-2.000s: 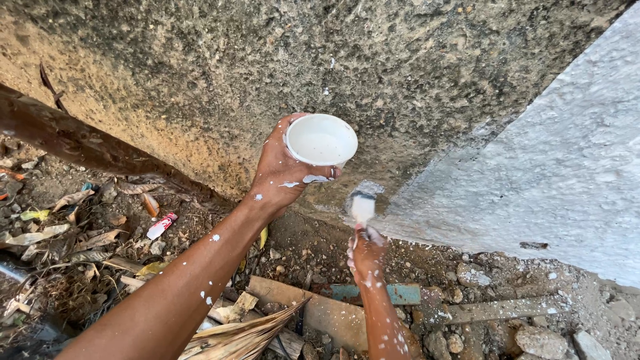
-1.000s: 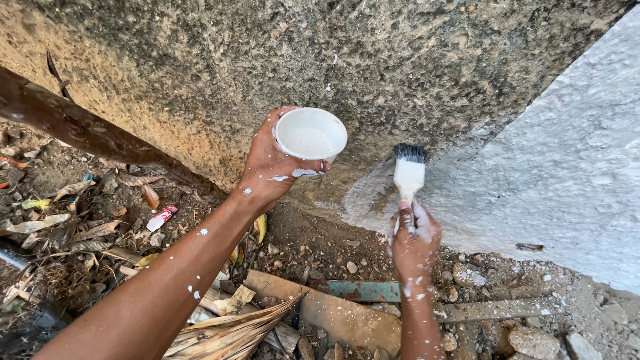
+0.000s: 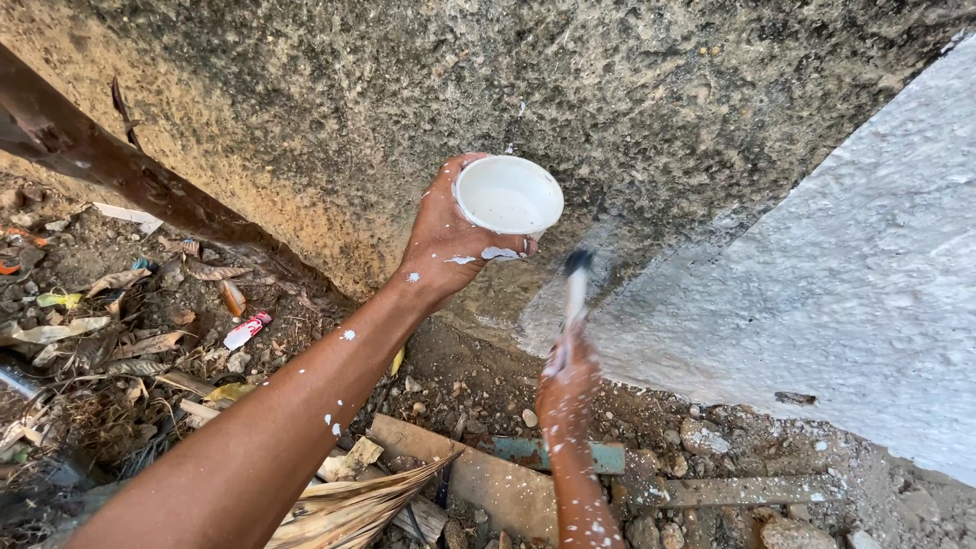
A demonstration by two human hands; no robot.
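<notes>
My left hand [image 3: 457, 236] is closed around a white plastic bowl [image 3: 509, 195] with white paint inside, held in front of the rough wall [image 3: 366, 114]. Paint spots mark that hand and forearm. To its lower right, my right hand [image 3: 568, 374], blurred, grips the handle of a paintbrush [image 3: 577, 290]. The dark bristles point up and are at the wall, over a thin whitish smear beside the white-painted part of the wall [image 3: 839, 305]. The bare part is mottled grey, black and tan.
A brown trunk or pole [image 3: 160, 191] slants along the wall at left. Dry leaves and litter, including a red and white wrapper [image 3: 247, 331], cover the soil. Below lie a flat board [image 3: 496, 488], a dried palm frond [image 3: 358, 503], a blue-green strip [image 3: 534, 453] and stones [image 3: 793, 534].
The brush has moved over the wall, and more thin white paint now shows on its lower part than two seconds ago. My left hand still holds the bowl.
</notes>
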